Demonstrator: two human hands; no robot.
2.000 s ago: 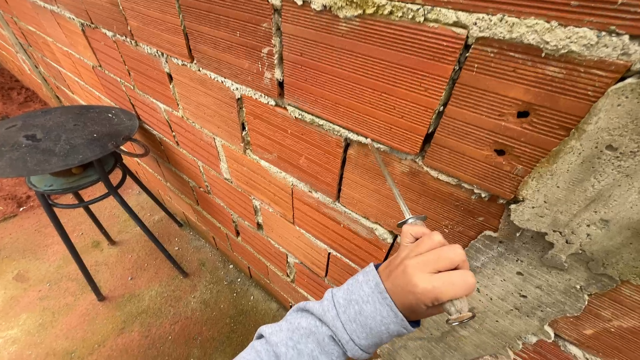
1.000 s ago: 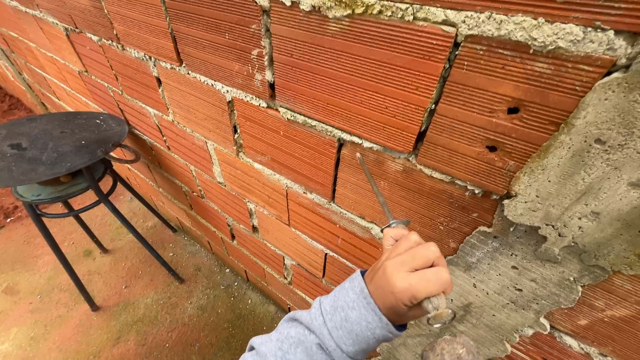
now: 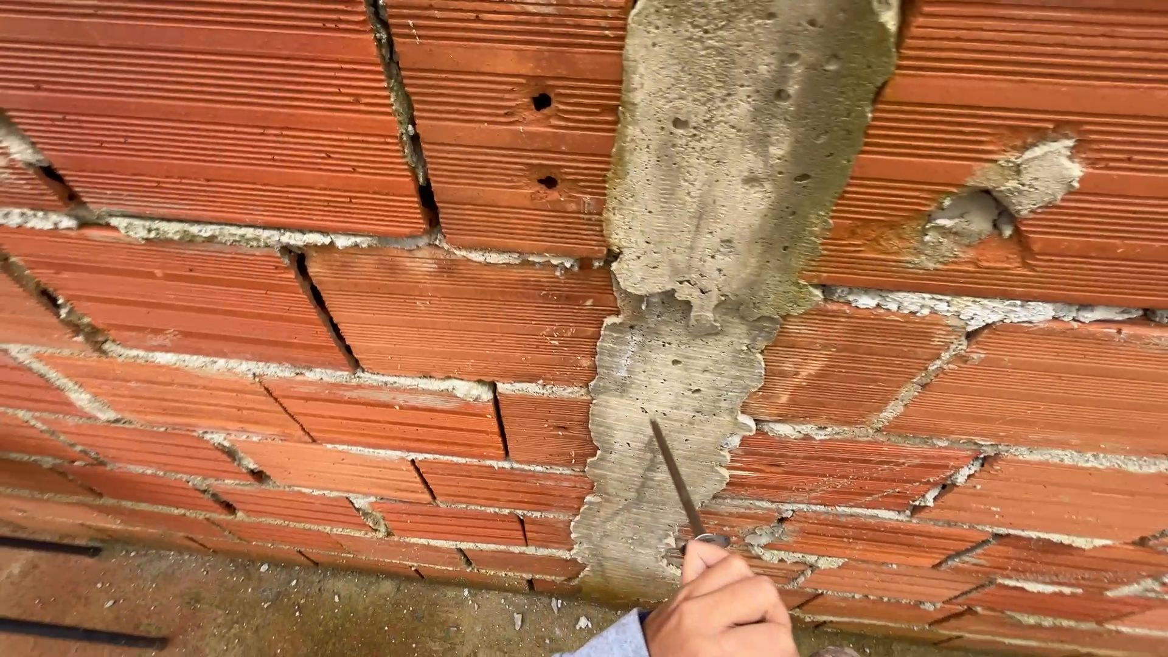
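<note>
My left hand [image 3: 725,611], in a light grey-blue sleeve [image 3: 611,639], comes in at the bottom of the head view. Its fingers are closed around the handle of a slim metal rod tool [image 3: 675,479] with a small guard just above the fist. The rod slants up and to the left, its tip over the lower part of a rough concrete strip [image 3: 662,365]; whether it touches is unclear. The handle is hidden in the fist. A small part of a rounded, greyish-brown thing [image 3: 835,652] shows beside the hand at the bottom edge. My right hand is not seen.
Ribbed red hollow bricks [image 3: 465,315] with uneven mortar joints flank the concrete. One brick at right has a broken hole [image 3: 981,214] with mortar in it. Grit lies on the floor [image 3: 365,611] at the wall's foot. Two dark metal legs [image 3: 73,630] reach in at lower left.
The view has swung right along the wall. The rod's tip was over brick near a mortar joint and is now over the concrete strip. The black round-topped stand has mostly left the view.
</note>
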